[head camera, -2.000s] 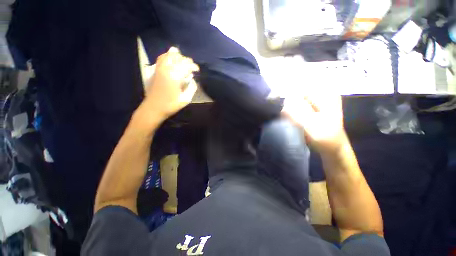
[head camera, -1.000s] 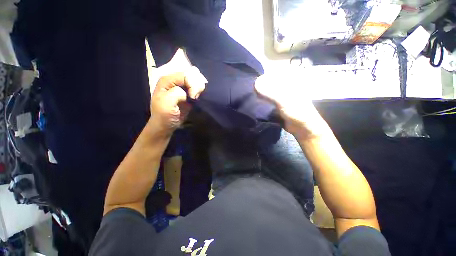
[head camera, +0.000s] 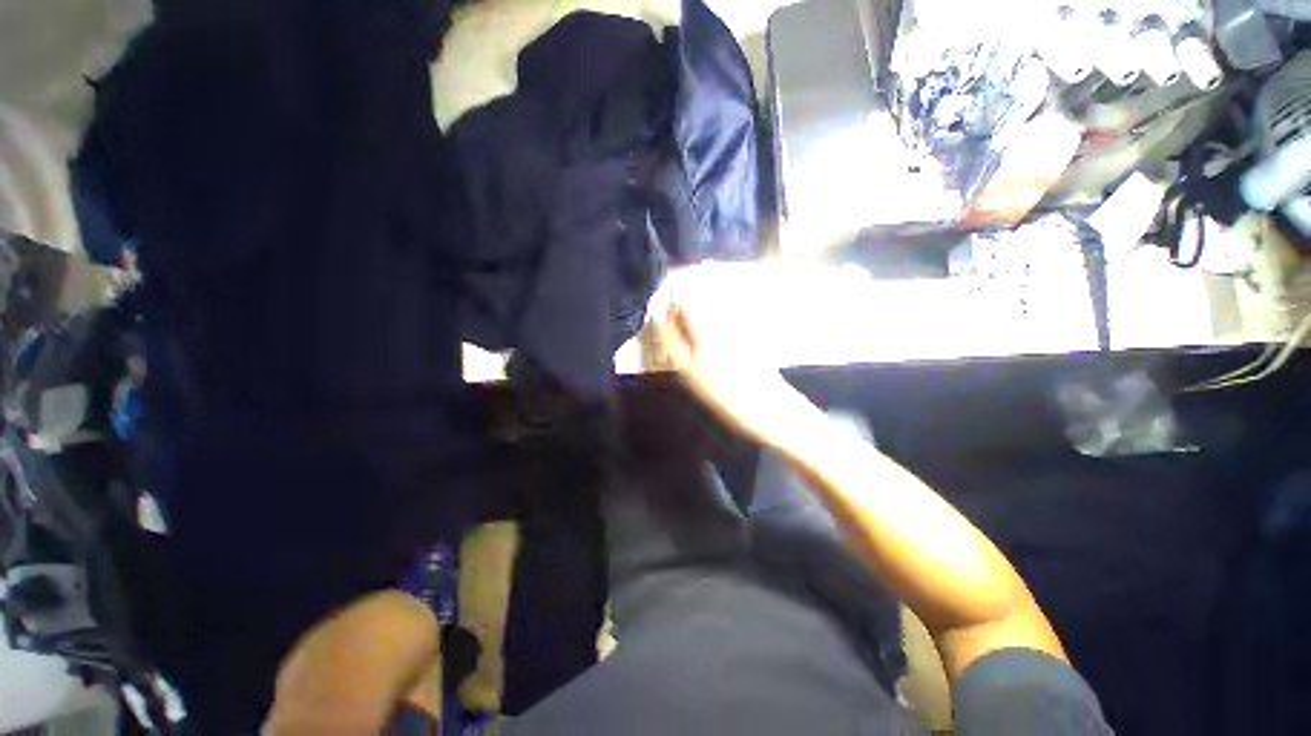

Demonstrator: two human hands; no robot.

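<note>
A navy garment (head camera: pixel 575 230) lies bunched on the pale table in front of me, with a smoother, shinier flap at its right and a part hanging over the table's front edge. My right hand (head camera: pixel 679 324) is at the garment's lower right edge, washed out by glare; whether its fingers grip the cloth cannot be made out. Of my left arm only a piece shows at the bottom left; my left hand is not visible. A large dark cloth (head camera: pixel 302 245) hangs at the left, beside the garment.
The white machine (head camera: pixel 834 115) stands at the back right in strong glare, with pale knobs (head camera: pixel 1136 51). Black looped handles (head camera: pixel 1185 230) lie right of it. A crumpled clear bag (head camera: pixel 1121 414) hangs below the table edge. More dark cloth (head camera: pixel 65 431) is heaped at far left.
My left hand has left the garment, and that arm has dropped to the bottom left. My right hand has moved left. The garment lies farther back, and more of the machine shows.
</note>
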